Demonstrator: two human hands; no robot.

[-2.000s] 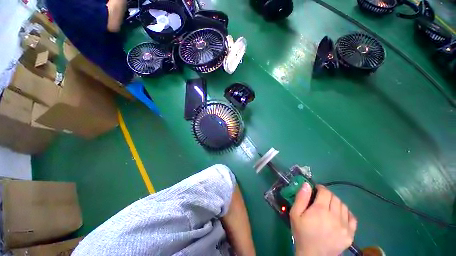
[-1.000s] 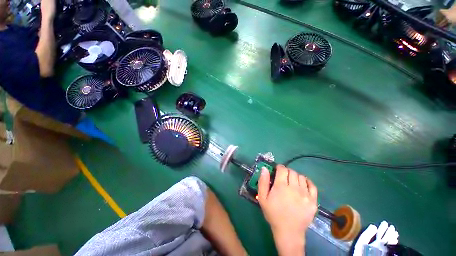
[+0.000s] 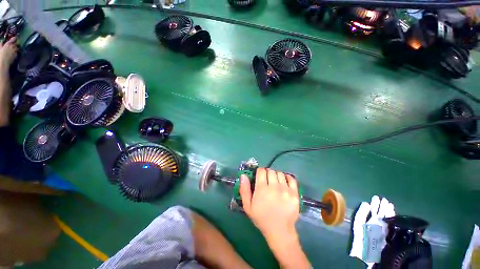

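Observation:
My right hand (image 3: 273, 197) is bare and lies over the bench polisher (image 3: 243, 184), fingers curled across its top and thumb on the left side. The hand hides most of the motor. A grey-white wheel (image 3: 208, 176) is on the left shaft and a yellow wheel (image 3: 333, 207) on the right shaft. A black clip fan (image 3: 146, 173) lies rear side up left of the polisher, its clip base (image 3: 108, 152) at its upper left. My left hand is out of the picture; a grey sleeve and bare forearm show at bottom centre-left.
White gloves (image 3: 363, 231) with a pale blue packet lie at lower right beside black fan parts (image 3: 408, 244). A cable (image 3: 347, 146) runs right from the polisher. Fans crowd the left (image 3: 89, 102) and upper right; two stand at upper middle. Another person's arm (image 3: 5, 79) shows at far left.
The view has swung right, so the fans and polisher sit further left in the picture. The gloves and yellow wheel are now fully in view. My right hand stays on the polisher.

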